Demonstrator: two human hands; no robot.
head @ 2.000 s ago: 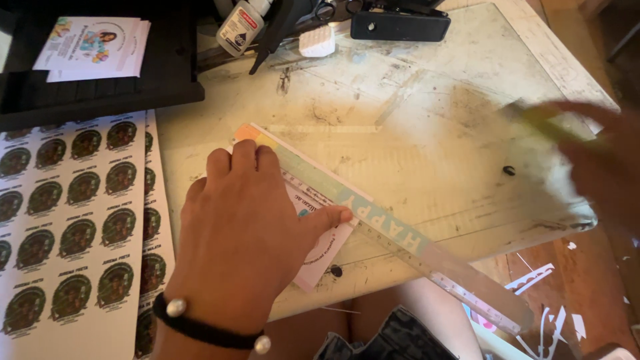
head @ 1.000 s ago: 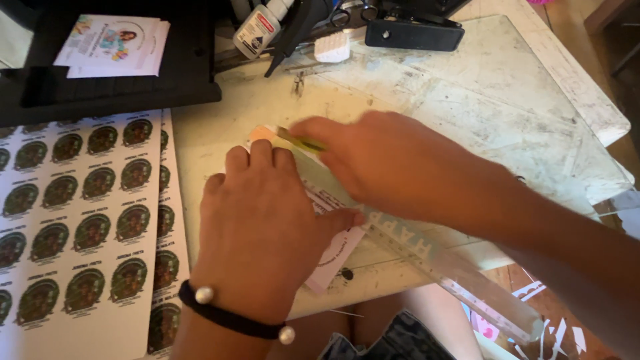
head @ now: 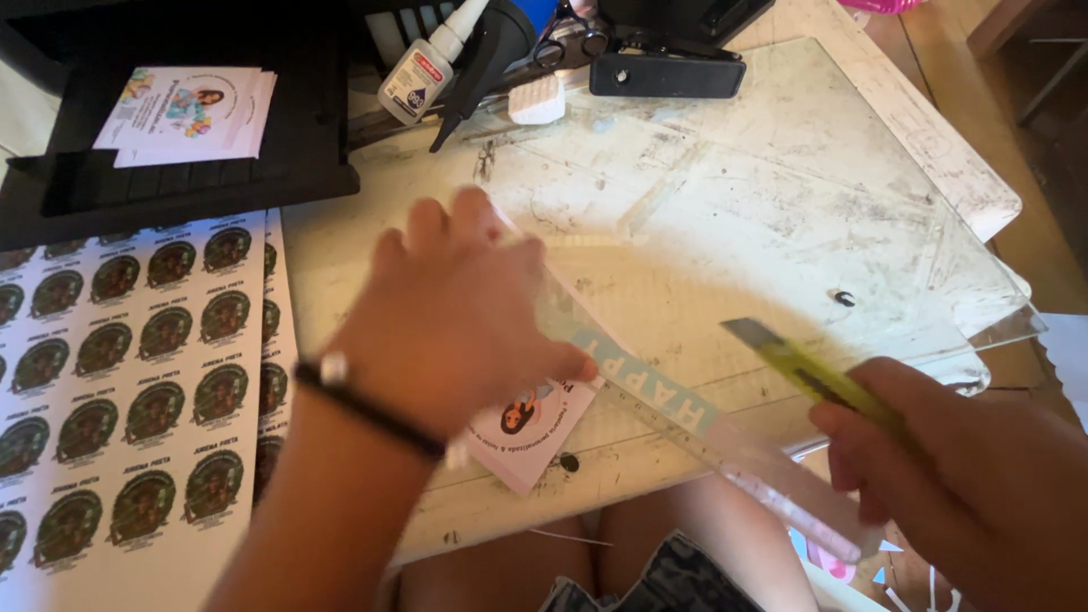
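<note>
My left hand (head: 459, 314), with a dark beaded band at its wrist, spreads over a clear plastic ruler (head: 629, 374). Its fingers reach the ruler's far end and its thumb presses near the middle. Under the ruler and the hand lies a small printed card (head: 544, 433), partly hidden. The ruler slants toward the lower right, past the table's near edge, and bears pale lettering. My right hand (head: 918, 450) grips a yellow-green utility knife (head: 807, 374), held above the ruler's right side with its blade pointing up and left.
Sheets of round printed labels (head: 144, 408) cover the left side. Printed cards (head: 195, 115) rest on a black tray (head: 314, 183). A glue bottle (head: 418, 76), a white block (head: 537, 100), scissors (head: 569, 38) and a black stapler-like tool (head: 667, 76) stand at the back. A glass sheet (head: 807, 170) lies on the table.
My right hand went from the right side to the ruler's far end, beside my left fingers, and is now back at the lower right with the knife. The left hand stays over the ruler.
</note>
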